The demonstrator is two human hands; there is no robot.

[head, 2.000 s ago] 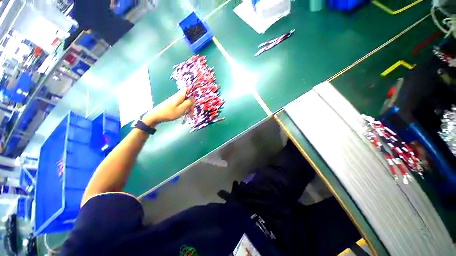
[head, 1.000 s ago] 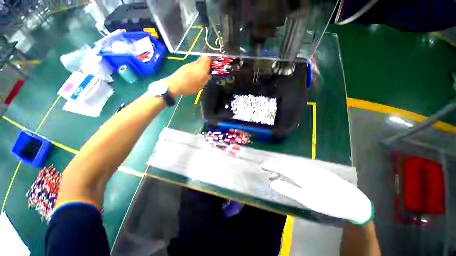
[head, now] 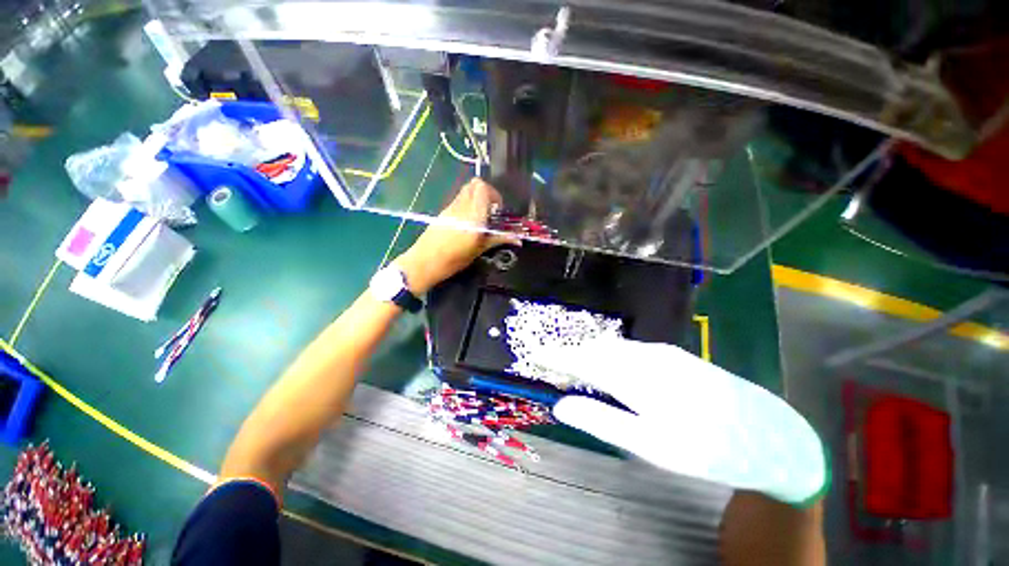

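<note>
My bare left hand (head: 459, 232) is at the press (head: 526, 122), under the clear guard's lower edge (head: 542, 230). Red-white leads (head: 522, 227) lie against its fingertips; whether it grips them is unclear. My gloved right hand (head: 708, 415) reaches over the front of the black tray (head: 465, 343), thumb and fingers apart. Its fingertips blend with the heap of small white parts (head: 553, 329), and nothing shows held. A loose bunch of red, black and white leads (head: 487, 418) lies between the tray's blue front edge and the grey ribbed strip (head: 443, 486).
A large lead pile (head: 61, 509) lies at lower left, with a small blue bin (head: 17, 398) above it. A few leads (head: 188, 335) lie alone. White packets (head: 127, 260) and a blue tool bin (head: 293, 188) stand upper left. A red container (head: 907, 457) is at right.
The view has shifted, showing more of the guard. My left hand stays by the leads at the press. My right hand has moved from above the ribbed strip to the white parts in the tray.
</note>
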